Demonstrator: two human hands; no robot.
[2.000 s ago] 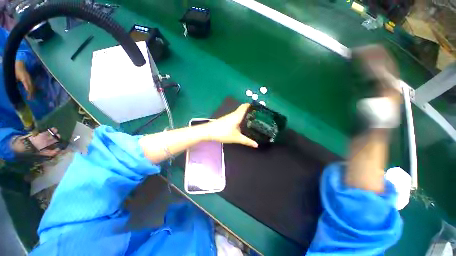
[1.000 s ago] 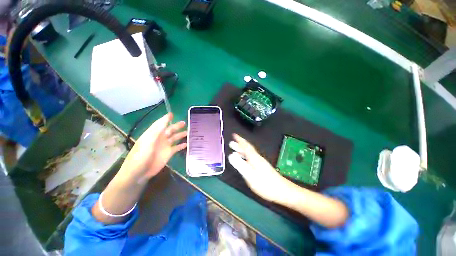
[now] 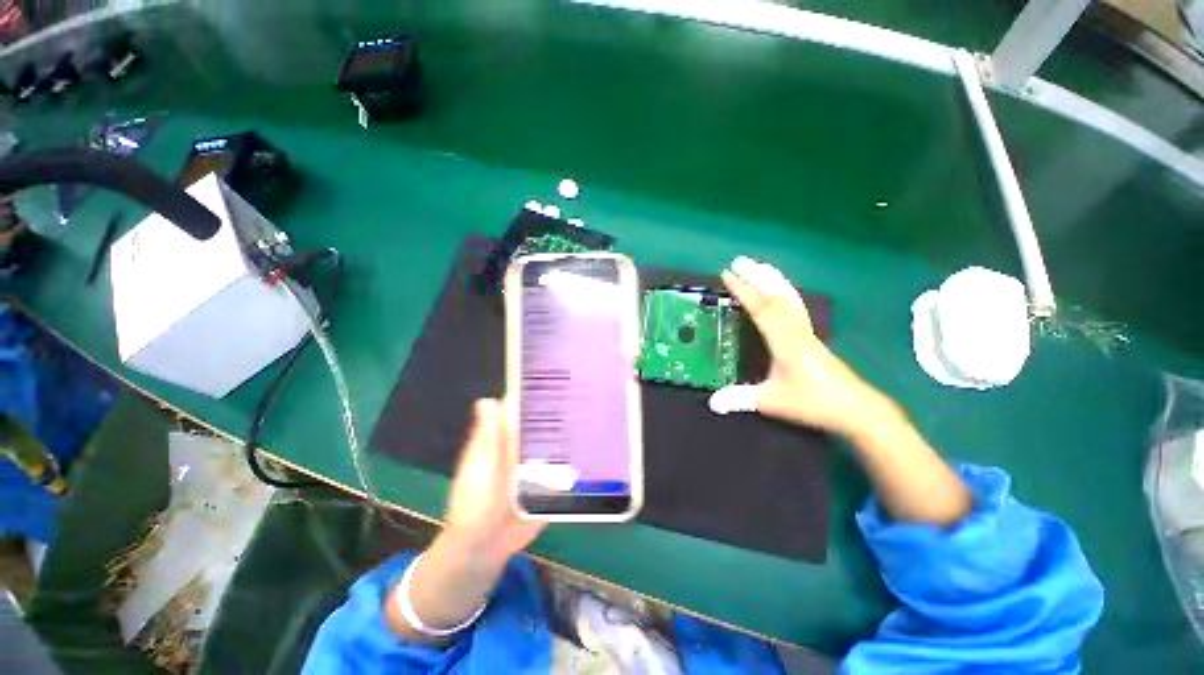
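Observation:
My left hand holds the smartphone upright above the black work mat, its purple screen with lines of text facing me. The front-half circuit board, a green square with a dark round part, lies on the mat just right of the phone. My right hand, with white finger cots, is spread around the board's right side; whether the fingertips touch it is hard to tell. The rear housing with board lies behind the phone, mostly hidden by it.
Small white discs lie beyond the mat. A white box with a cable and tube stands left, under a black hose. Black units stand farther back. A white round stack is right, beside a slanted white bar. A plastic bag is far right.
The phone has gone from lying on the bench to being held up in my left hand. My right hand has moved right, from beside the phone to the green board.

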